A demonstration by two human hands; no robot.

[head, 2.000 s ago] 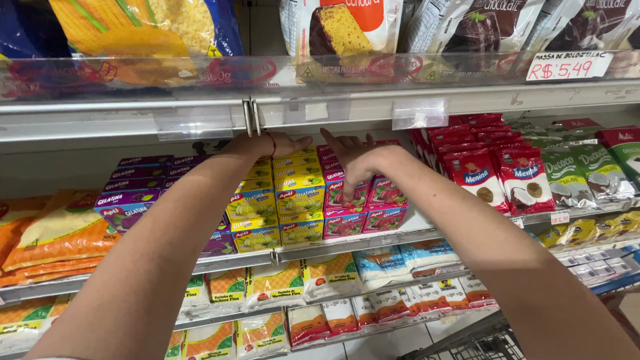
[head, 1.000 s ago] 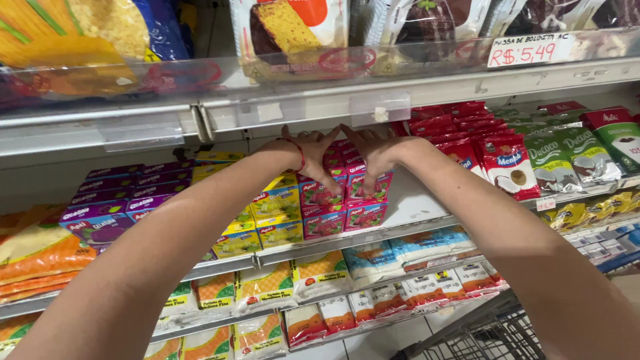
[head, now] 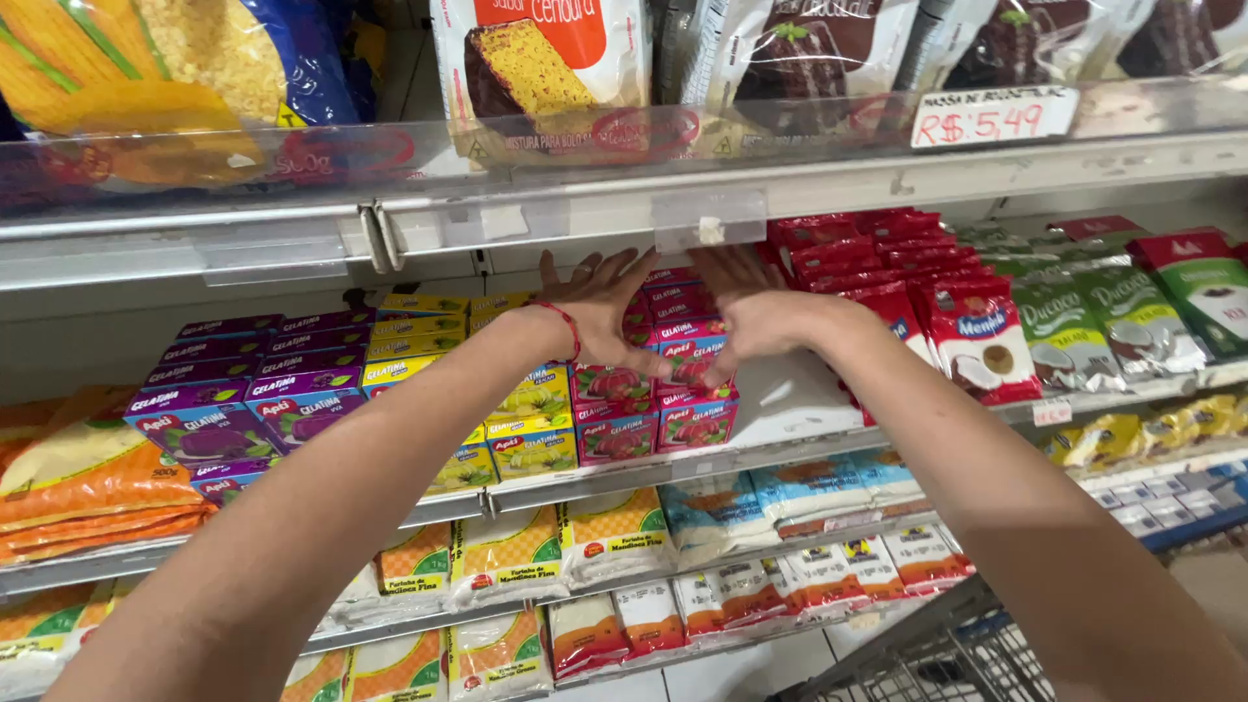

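Observation:
Stacks of pink gelatin boxes (head: pixel 616 434) stand near the middle of the shelf, at the right end of the box rows. My left hand (head: pixel 604 307), a red cord at its wrist, is spread over the left part of these stacks with its thumb across their front. My right hand (head: pixel 746 307) lies along their right side, its fingertips toward the back and its thumb near the front. The two thumbs almost meet. Left of the pink ones are yellow gelatin boxes (head: pixel 533 451), partly hidden by my left arm, then purple gelatin boxes (head: pixel 205 424).
Red coconut packets (head: pixel 980 336) and green coconut packets (head: pixel 1136 317) stand at the right. Above hangs the upper shelf's edge (head: pixel 585 200) with cake mix bags. Orange-and-white bags (head: pixel 97 478) lie left. Flour bags (head: pixel 507 556) fill the shelves below. A shopping cart (head: pixel 936 653) is at lower right.
Two seconds ago my left hand was at the back of the yellow boxes; it is now over the pink stacks. My right hand has moved from atop the pink stacks to their right side.

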